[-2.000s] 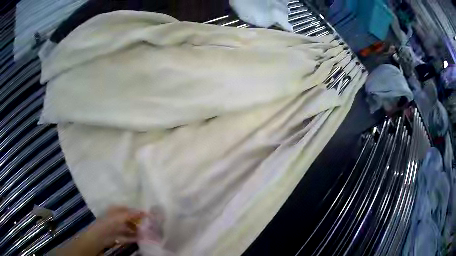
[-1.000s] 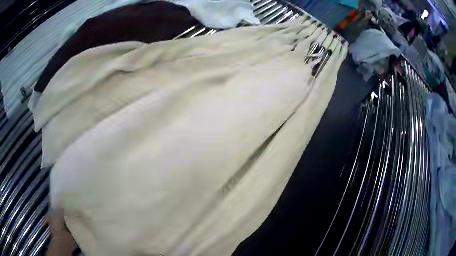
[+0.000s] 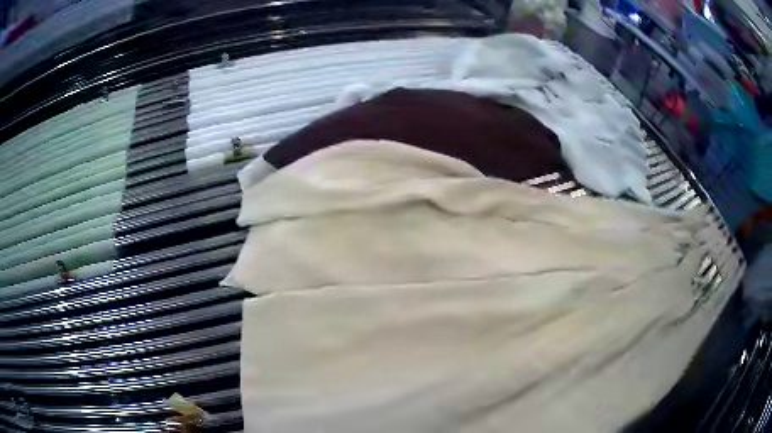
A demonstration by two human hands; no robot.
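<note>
A large cream cloth [image 3: 406, 330] lies spread in broad folds over the rack of steel tubes [image 3: 169, 338]. Its left edge is fairly straight and its folds gather towards the right end of the rack. A dark brown cloth [image 3: 432, 127] lies behind it, partly covered by its upper edge. A pale blue-white cloth [image 3: 592, 135] lies crumpled behind the brown one. Neither my left hand nor my right hand is in view.
White ridged cloth rows [image 3: 305, 84] run along the tubes at the back. Pale green rows [image 3: 68, 186] lie at the left. A small clip [image 3: 237, 150] sits at the white rows' edge, and a small scrap [image 3: 186, 410] lies at the lower left.
The view has swung left, bringing in the green and white rows. The cream cloth's near part, earlier bunched or billowing, now lies flatter. The hand seen at the lower left is gone from view.
</note>
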